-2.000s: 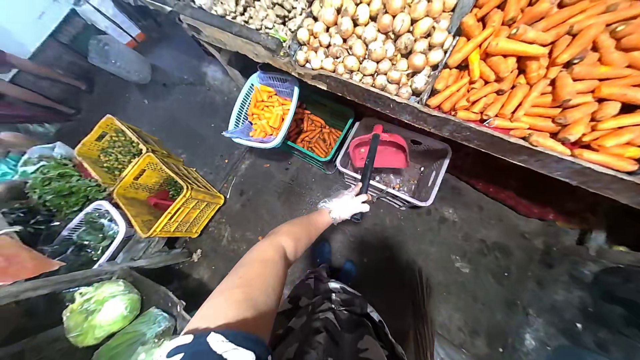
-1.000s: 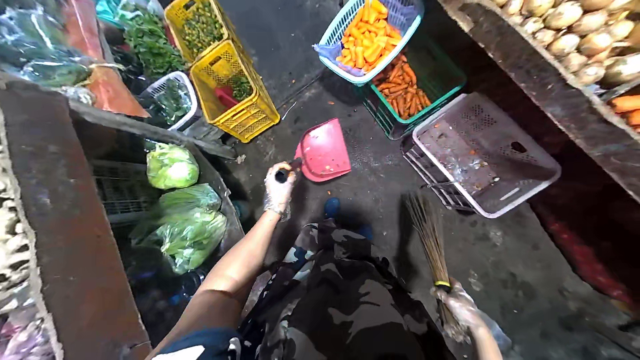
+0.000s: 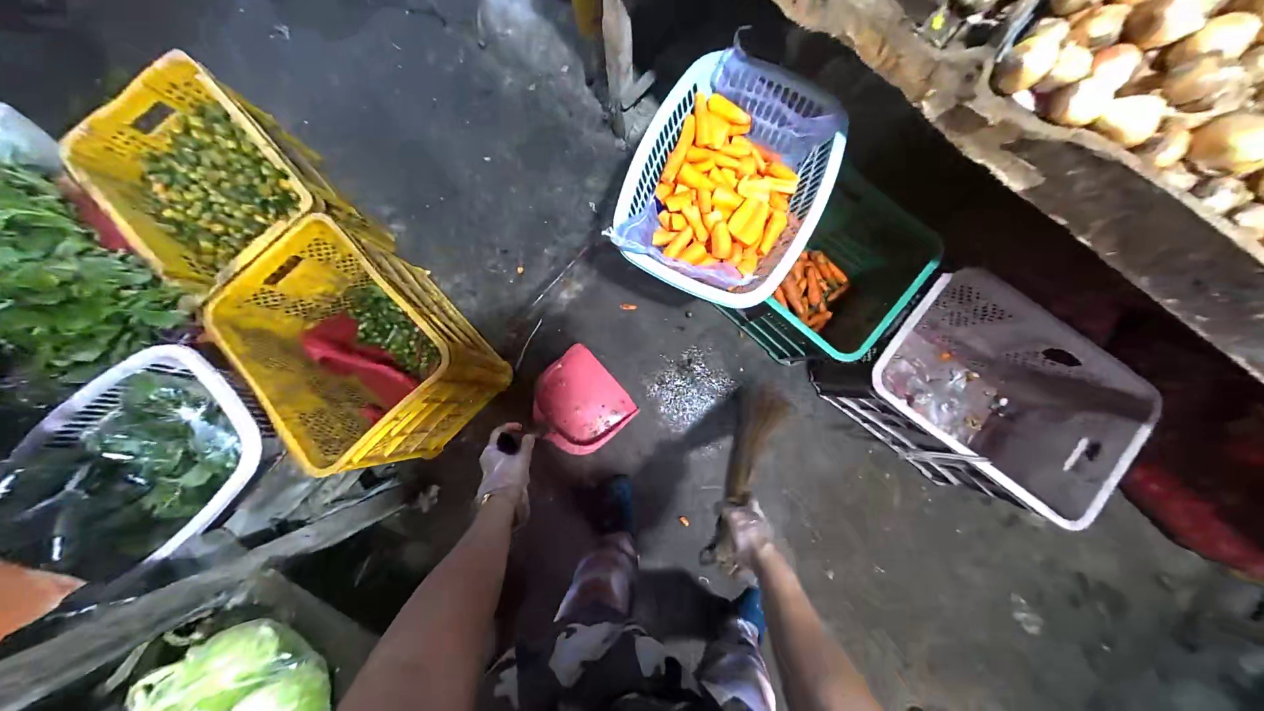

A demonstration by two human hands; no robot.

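My left hand (image 3: 507, 464), in a thin clear glove, is closed around the dark handle of a red plastic dustpan (image 3: 583, 400), whose pan lies near the dark floor to the right of the hand. In my right hand (image 3: 743, 533), also gloved, is a stick broom (image 3: 752, 444); its bristles point away from me and look blurred. A patch of pale grit (image 3: 691, 387) lies on the floor between the dustpan and the broom.
Yellow crates (image 3: 474, 390) stand at the left beside a white basket of greens (image 3: 252, 444). Ahead on the right are a white basket of carrots (image 3: 632, 222), a green crate (image 3: 889, 341) and a grey crate (image 3: 1150, 415), below a stall edge (image 3: 1086, 188) with onions. Bagged cabbage (image 3: 237, 671) is lower left.
Two seconds ago the dustpan was over the grey crate; a second ago it was low at the left, where it remains. The broom has swung inward, its bristles now nearer the grit. The view has turned.
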